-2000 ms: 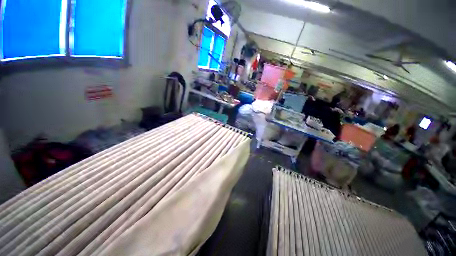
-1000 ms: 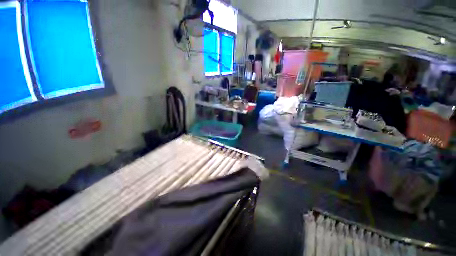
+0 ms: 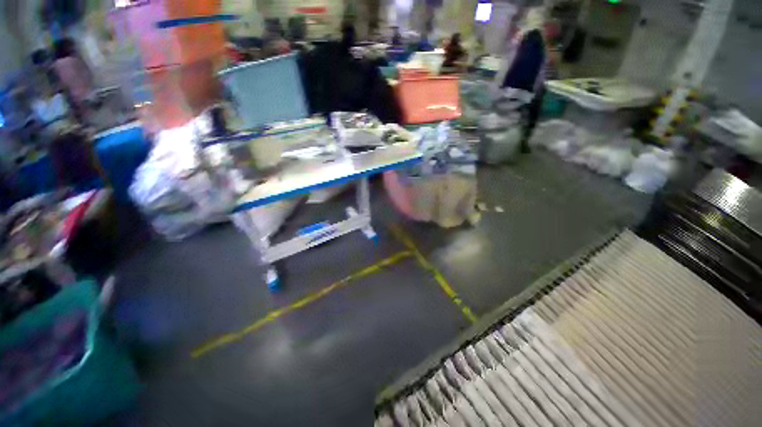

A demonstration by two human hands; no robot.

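Note:
No hand is in view. Nearest in front is a rack at the lower right with cloth in long parallel folds. An off-white folded curtain panel (image 3: 522,367) lies on the near part, and a beige folded curtain panel (image 3: 660,308) lies beside it, farther right. The gathered fold ends run along the rack end rail (image 3: 501,315). The picture is blurred, and clips cannot be told.
Beyond a grey floor with yellow lines (image 3: 313,292) stands a blue-edged table (image 3: 334,171). A teal tub (image 3: 79,367) is at lower left, white bags (image 3: 184,179) behind. Bare metal tubes (image 3: 702,238) lie at right. A standing person (image 3: 526,67) is in the back.
The view has swung to the right. The rack with the off-white panel and its turned-over dark lining has left the picture; the second rack now shows more fully at lower right.

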